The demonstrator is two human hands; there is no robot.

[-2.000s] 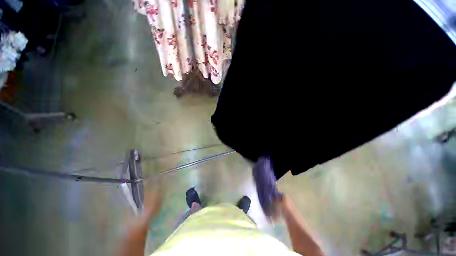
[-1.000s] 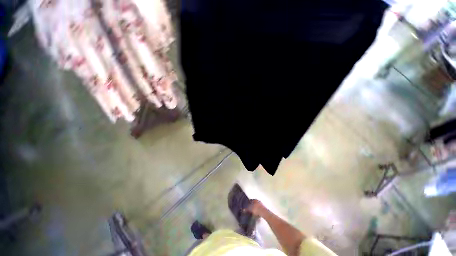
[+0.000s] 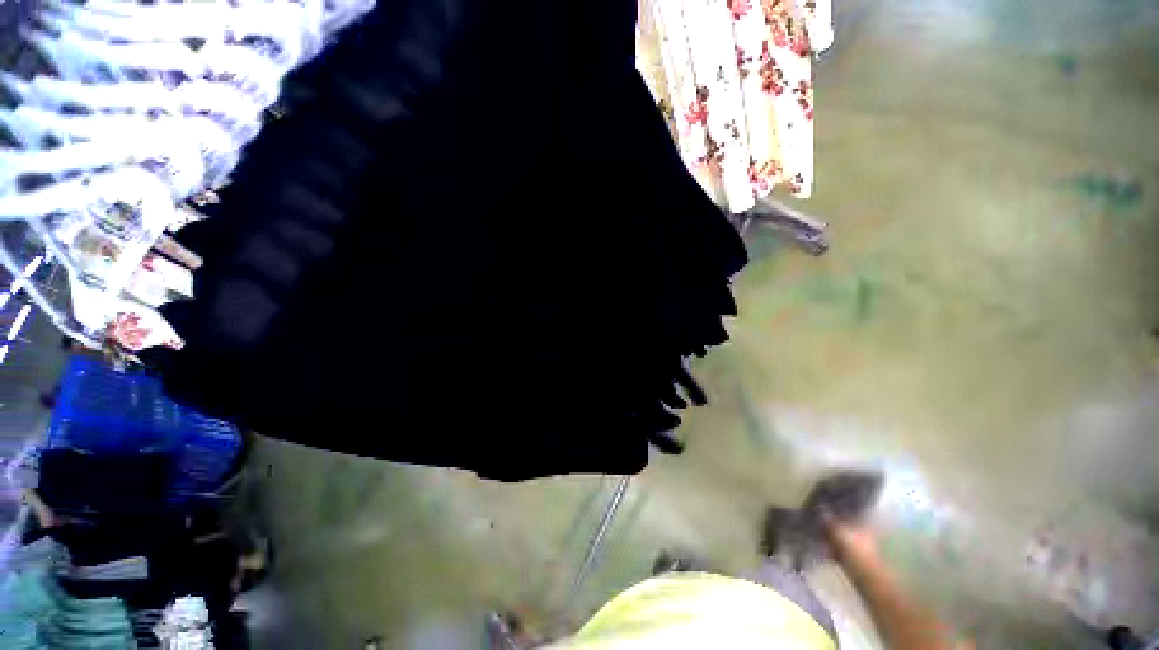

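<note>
Black garments [image 3: 483,279] hang together in front of me, with uneven lower edges at the right. My right hand [image 3: 854,536] is at the lower right, blurred, closed around the lower end of a dark lint pad [image 3: 845,493]. The pad is clear of the garments, to the right of and below their hems. My left hand is not in view.
White hangers [image 3: 140,114] are packed at the upper left. A floral garment [image 3: 750,102] hangs behind at the top. A blue crate [image 3: 140,425] stands at the left, above stacked pale green items [image 3: 76,610]. A thin metal bar [image 3: 600,540] lies low below the hems.
The view has swung, so hangers and the blue crate now show at left, and the floral garment has passed to the right of the black ones. My left hand, blurred earlier, has left the picture.
</note>
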